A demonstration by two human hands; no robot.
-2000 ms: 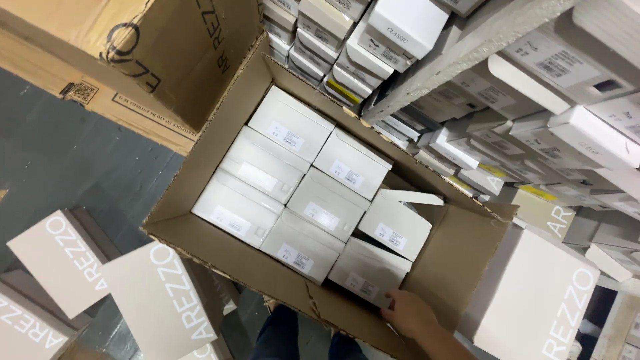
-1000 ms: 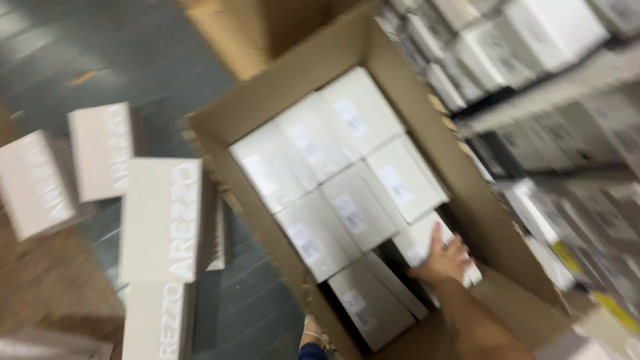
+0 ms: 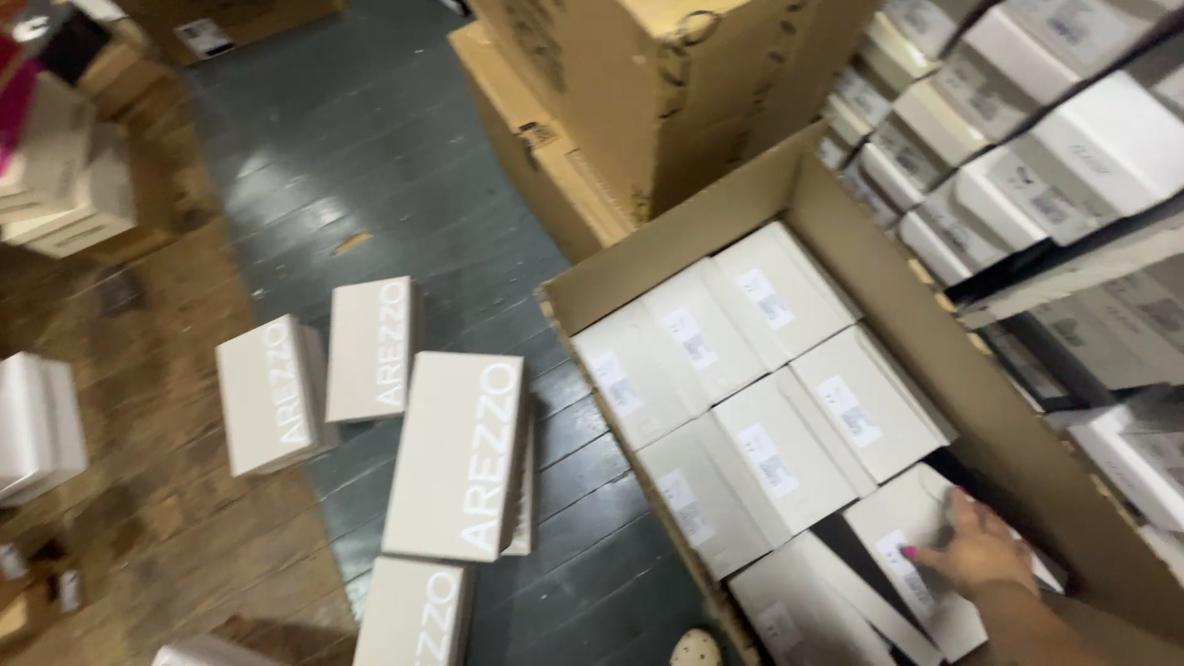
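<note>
A large open cardboard carton (image 3: 666, 222) holds several pale shoe boxes standing in rows, each with a printed label on its end. My right hand (image 3: 985, 546) reaches in from the lower right, its thumb and fingers spread over the end of one shoe box (image 3: 911, 546) near the carton's right wall. Thumb and fingertips lie on that box; whether it is gripped is hidden. Beside it, another shoe box (image 3: 795, 601) leans slightly, with a dark gap between the two. My left hand is out of view.
Several pale shoe boxes (image 3: 458, 453) lie on the dark plank floor (image 3: 305, 185) left of the carton. Closed cardboard cartons (image 3: 592, 92) stand behind it. Shelves (image 3: 1091, 259) packed with shoe boxes run along the right. The tip of a shoe (image 3: 696, 647) shows at the bottom edge.
My right hand has moved from the carton's near corner box onto the box beside the right wall. The view has swung left, showing more floor.
</note>
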